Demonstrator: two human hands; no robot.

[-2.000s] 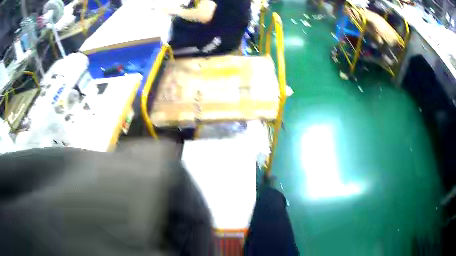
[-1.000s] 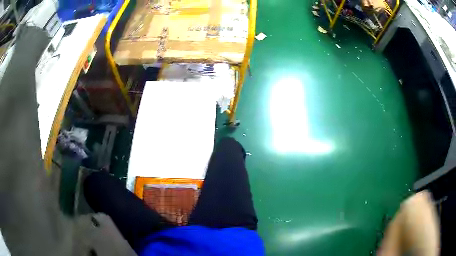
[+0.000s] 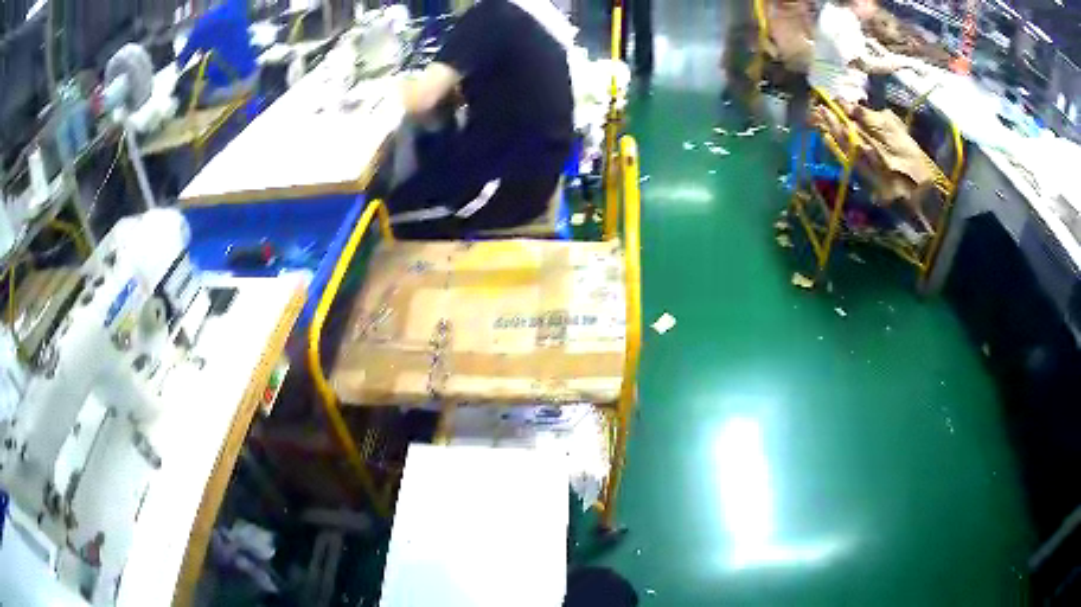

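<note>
Neither of my hands is in the picture. A white sewing machine (image 3: 113, 344) stands at the left on a white table with a wood-coloured edge (image 3: 225, 457). A trolley with yellow rails (image 3: 632, 273) stands in front of me, its top covered with brown taped cardboard (image 3: 486, 320). A long white bench (image 3: 477, 528) runs from the bottom edge towards the trolley. A dark rounded shape, perhaps my knee, shows at the bottom edge beside the bench.
A person in black (image 3: 510, 113) sits at another white table (image 3: 290, 148) beyond the trolley. A blue trough (image 3: 279, 228) lies between the tables. Green floor (image 3: 818, 439) with scraps runs along the right. Another yellow trolley (image 3: 848, 178) holds brown cloth at the upper right.
The view has tilted up from my lap and the bench to the machine, trolley and floor beyond. The grey cloth at the left and the blurred hand at the lower right have left the picture.
</note>
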